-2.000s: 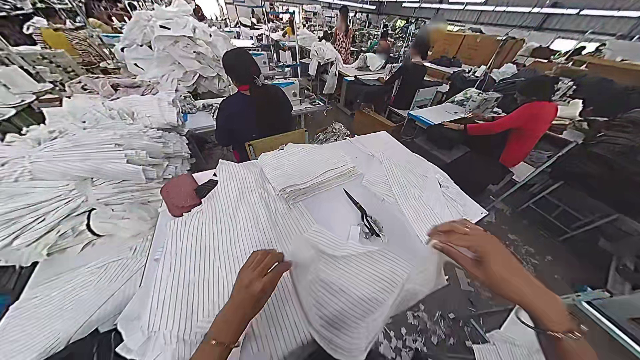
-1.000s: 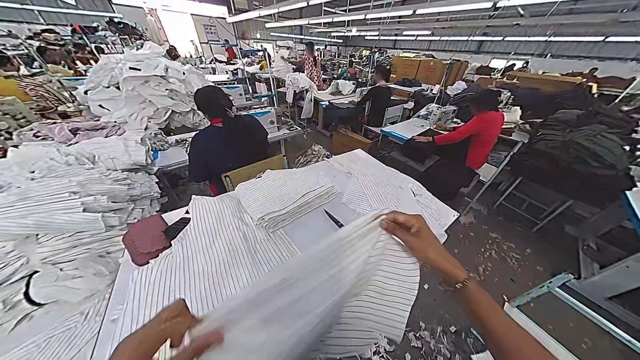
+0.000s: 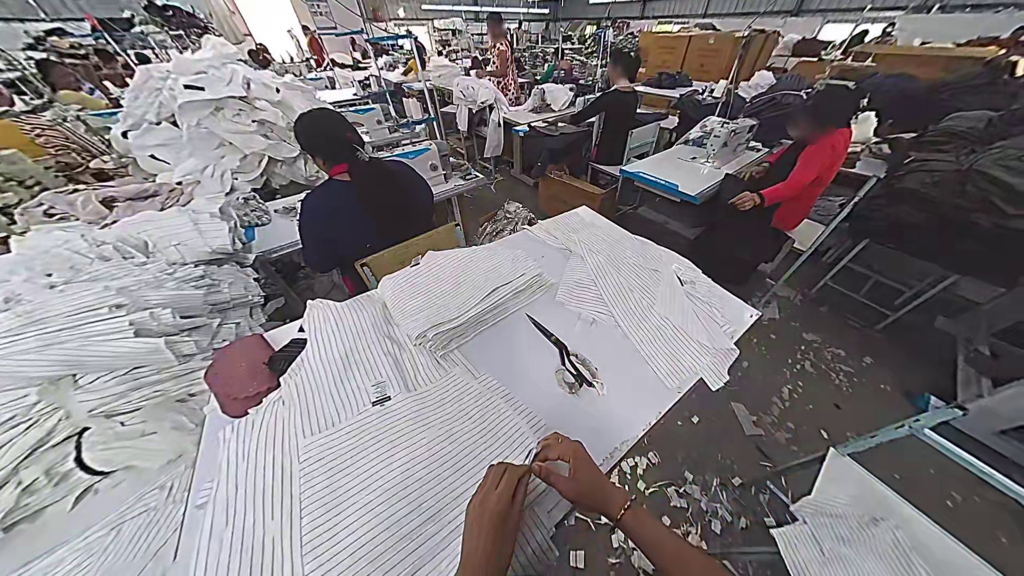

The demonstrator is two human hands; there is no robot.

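Note:
My left hand [image 3: 494,512] and my right hand [image 3: 572,472] meet at the right edge of a striped white fabric piece [image 3: 400,464], fingertips pinching its edge. The piece lies flat over more striped fabric [image 3: 344,352], on which a small tag [image 3: 380,392] shows. Beyond my hands, black-bladed scissors [image 3: 565,356] with wrapped handles rest on the white tabletop [image 3: 512,352]. A folded stack of striped fabric [image 3: 464,292] sits at the table's far side, and loose striped pieces [image 3: 640,296] spread over the far right part.
Heaps of striped fabric [image 3: 120,312] stand at the left, beside a maroon cloth [image 3: 242,374]. A seated person in dark clothes [image 3: 364,200] is just past the table; another in red [image 3: 808,176] sits at the right near a sewing machine [image 3: 724,140]. Fabric scraps [image 3: 680,496] litter the floor.
My hands were apart with white fabric lifted between them; now they are together at the edge of a piece lying flat. The scissors, partly covered one second ago, are in full view.

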